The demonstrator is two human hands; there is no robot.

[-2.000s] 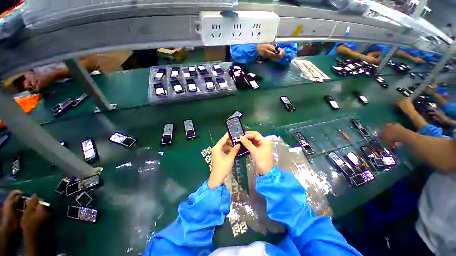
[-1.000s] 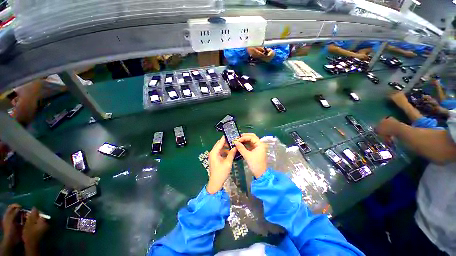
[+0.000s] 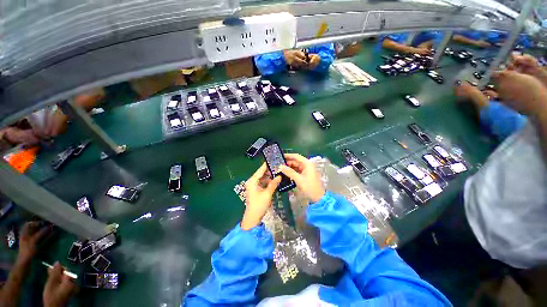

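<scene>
A dark bar phone (image 3: 273,157) is held tilted upright above the green bench, its keypad or pale face toward me. My left hand (image 3: 258,195) grips its lower left side. My right hand (image 3: 304,175) holds its lower right side, with the thumb on its face. Any small piece under the fingers is too small to see. Another phone (image 3: 257,147) lies just behind it on the bench. A pale die-cut sheet (image 3: 286,264) and shiny clear film (image 3: 354,195) lie under and beside my forearms.
A clear tray (image 3: 384,157) with several phones is at right, beside a person in white (image 3: 507,198). A blister tray (image 3: 216,108) stands across the bench. Loose frames (image 3: 101,262) lie at left near another worker's hand (image 3: 59,286). A metal shelf with a power strip (image 3: 249,37) hangs above.
My view has shifted, so the bench appears further left. My hands still hold the phone. The person at right has drawn their arm up from the clear tray. The left neighbour's hands have moved apart.
</scene>
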